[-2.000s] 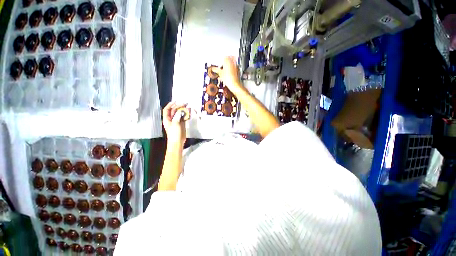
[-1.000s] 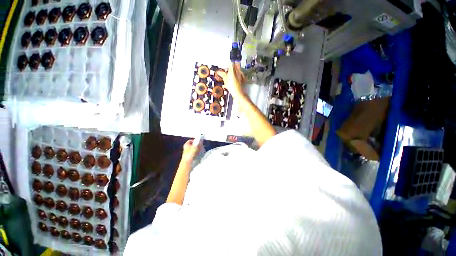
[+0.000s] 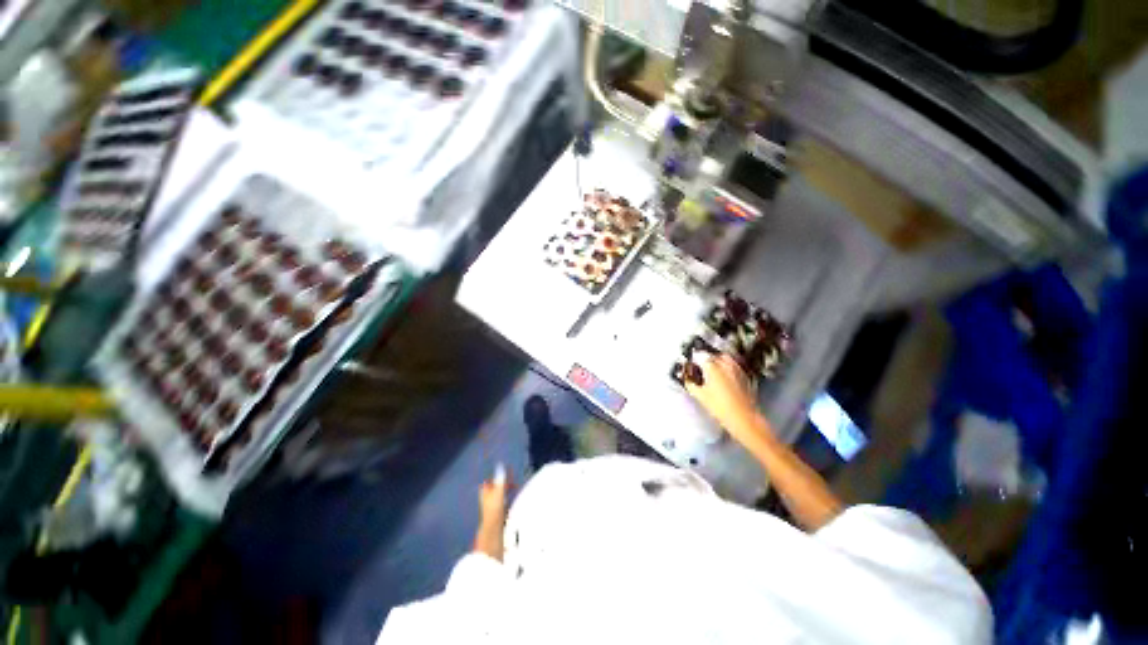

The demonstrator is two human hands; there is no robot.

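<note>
My right hand (image 3: 723,383) is at the near edge of the right fixture (image 3: 763,338), its fingertips on or beside a dark part (image 3: 691,367); blur hides whether it grips the part. My left hand (image 3: 492,502) is low, in front of the machine's near edge, with something small and pale at its fingertips; I cannot tell if it is held. The left fixture (image 3: 597,239) holds several copper-orange rings on the white plate (image 3: 516,285). The right fixture carries dark parts.
The machine head (image 3: 705,189) with tubes stands behind and between the fixtures. A thin dark stick (image 3: 587,311) lies on the plate. The control panel (image 3: 597,388) is on the front edge. Trays of parts (image 3: 233,321) lie left, another stack (image 3: 378,151) beyond. Blue shelving (image 3: 1070,378) stands right.
The view has turned and moved. My right hand has gone from the left fixture to the right one. My left hand has dropped away from the plate. The left fixture now lies free of hands.
</note>
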